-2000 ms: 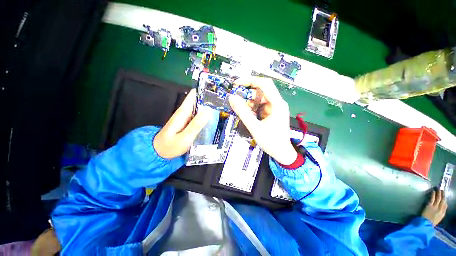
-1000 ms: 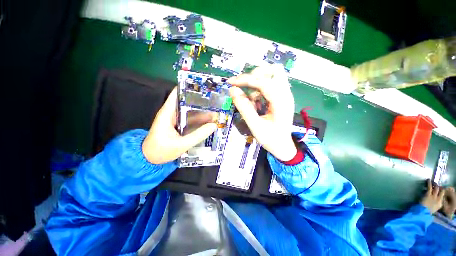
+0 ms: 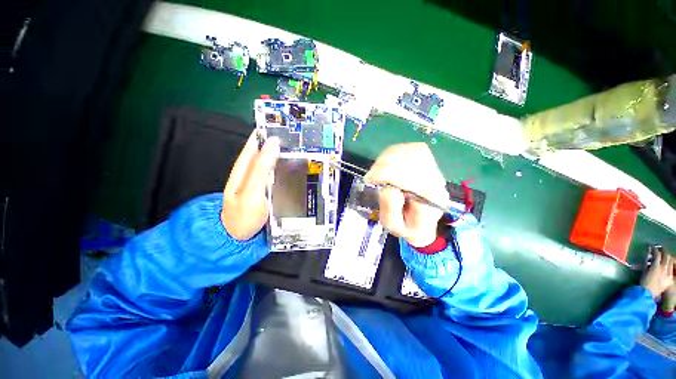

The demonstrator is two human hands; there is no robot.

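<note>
The phone housing (image 3: 296, 200) lies face up, its open inner side showing, over the black foam tray (image 3: 196, 148). A blue mainboard (image 3: 300, 133) with silvery shields and a green patch sits at its top end. My left hand (image 3: 248, 189) holds the housing by its left edge, thumb on the board's lower left. My right hand (image 3: 410, 192) holds thin tweezers (image 3: 348, 169), their tips at the housing's right edge just below the board. A second housing (image 3: 356, 252) lies in the tray to the right, partly under my right hand.
Loose mainboards (image 3: 289, 58) lie on the white strip (image 3: 474, 126) beyond the tray. Another housing (image 3: 511, 70) lies on the green surface at the back. A yellow-taped pole (image 3: 600, 118) and a red bin (image 3: 606, 222) stand at right. Another person's hand (image 3: 656, 274) is at the far right.
The mainboard has gone from between my hands to lying in the housing's top end. My right hand has moved off the board, down and right, and now shows tweezers.
</note>
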